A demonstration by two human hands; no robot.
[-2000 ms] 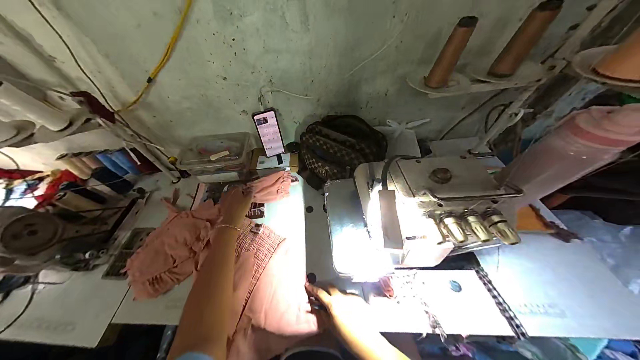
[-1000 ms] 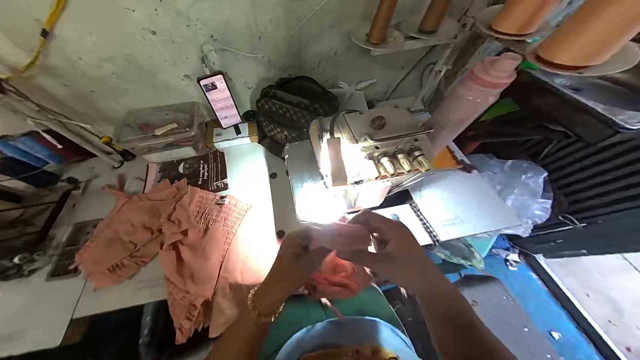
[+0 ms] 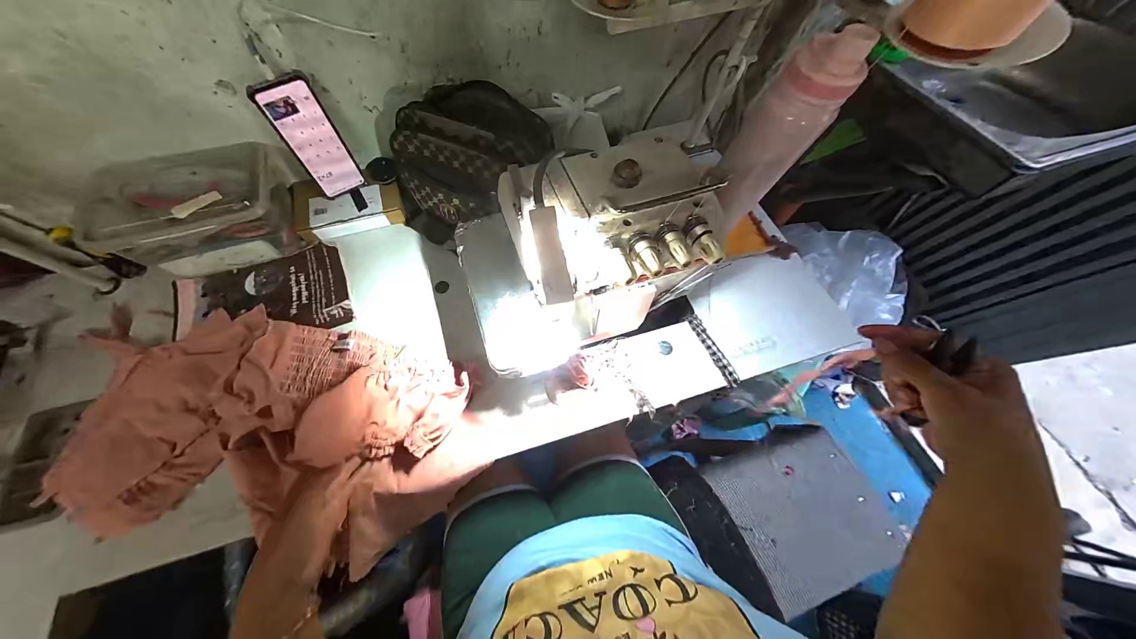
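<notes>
My right hand (image 3: 941,382) is off the table's right end, closed around a small dark tool, seemingly thread snips (image 3: 951,353); a thin pink fabric strip (image 3: 825,368) trails leftward from its fingers. My left forearm reaches up at lower left, and my left hand (image 3: 333,488) is at the gathered salmon-pink garment (image 3: 302,399), its fingers hidden or blending into the cloth. The garment lies over the left part of the table and hangs over the front edge. A brightly lit overlock sewing machine (image 3: 621,204) stands right of it, with a pink scrap (image 3: 568,377) by its plate.
Behind are a phone (image 3: 311,138) on a small box (image 3: 346,213), a clear plastic container (image 3: 177,209) and a checkered bag (image 3: 470,146). Thread cones (image 3: 972,22) hang over the upper right. A clear plastic bag (image 3: 848,271) sits beyond the table's right end; a grey pedal (image 3: 808,506) is below.
My hands, together on a pink piece before the machine a second ago, have parted: the left to the garment, the right outward to the right. The garment's upper part is now bunched nearer the machine.
</notes>
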